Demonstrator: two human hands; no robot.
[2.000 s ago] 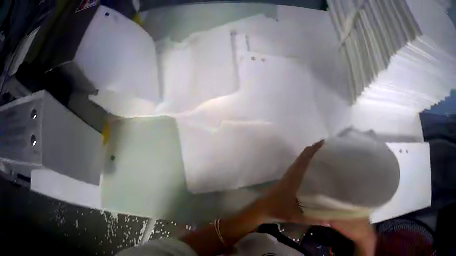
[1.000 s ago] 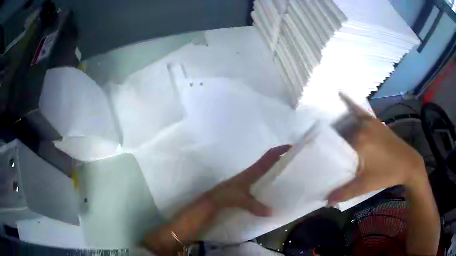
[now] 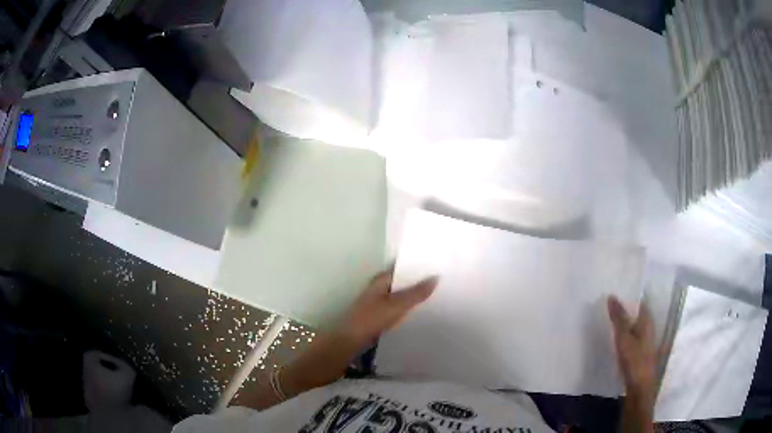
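Observation:
White sheets (image 3: 508,313) lie flat and level across the near part of the bench, close to my body. My left hand (image 3: 381,304) grips their left edge, with the thumb on top. My right hand (image 3: 633,338) holds their right edge, with fingertips on top. The far edge of the sheets is slightly bowed and casts a dark shadow on the white sheet beneath. How many sheets I hold cannot be told.
A tall stack of white sheets (image 3: 719,110) stands at the far right. A punched white sheet (image 3: 715,355) lies at the near right. The control panel (image 3: 72,139) is at the left, beside the pale green bench top (image 3: 309,228). Scraps litter the floor at lower left.
The sheets were bent and folded over between my hands and now lie opened out flat. My hands have moved apart to opposite edges. The view has swung left, bringing the control panel in.

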